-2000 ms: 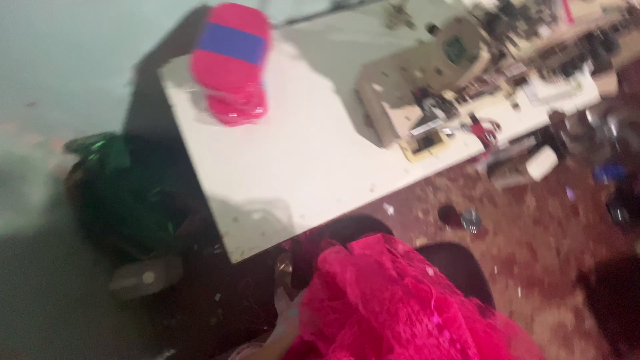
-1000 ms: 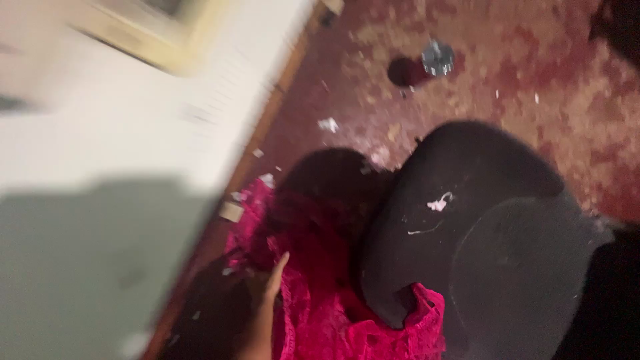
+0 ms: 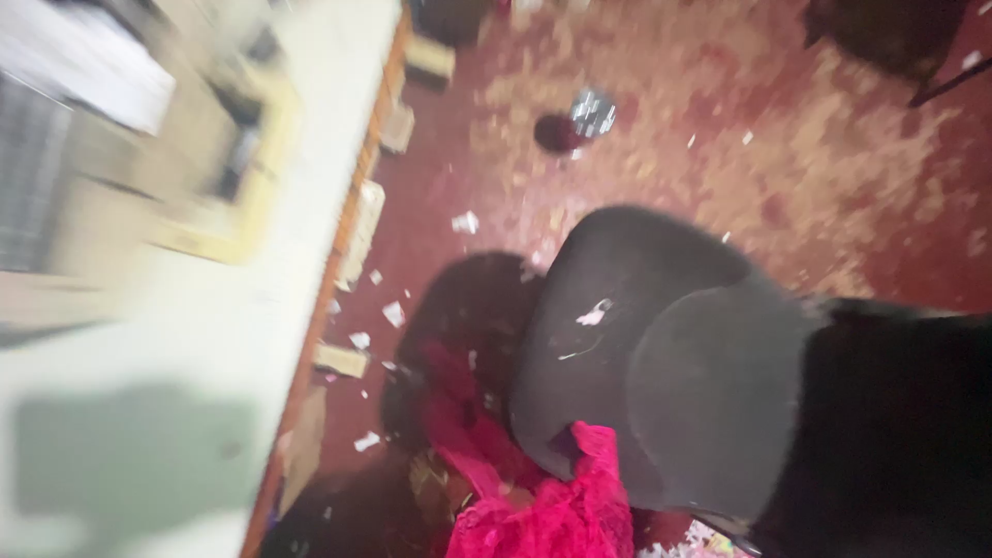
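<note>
A bright pink piece of lacy or ruffled fabric (image 3: 554, 515) is bunched at the bottom centre of the head view. One end of it rests against the near edge of a dark chair seat (image 3: 612, 325), and a darker pink stretch trails down beside the seat over the floor. Neither of my hands can be made out; whether one is under the fabric cannot be told. A small pale scrap (image 3: 595, 312) and a bit of thread lie on the seat.
A white worktable (image 3: 310, 256) with a wooden edge runs along the left, bearing a blurred beige machine (image 3: 124, 178). Paper or cloth scraps (image 3: 394, 314) litter the worn red floor. A shiny round object (image 3: 593, 113) lies beyond the chair. Another dark object stands at upper right.
A hand seen beside the pink fabric one second ago is out of sight. The view has swung from the tabletop down to the chair and floor.
</note>
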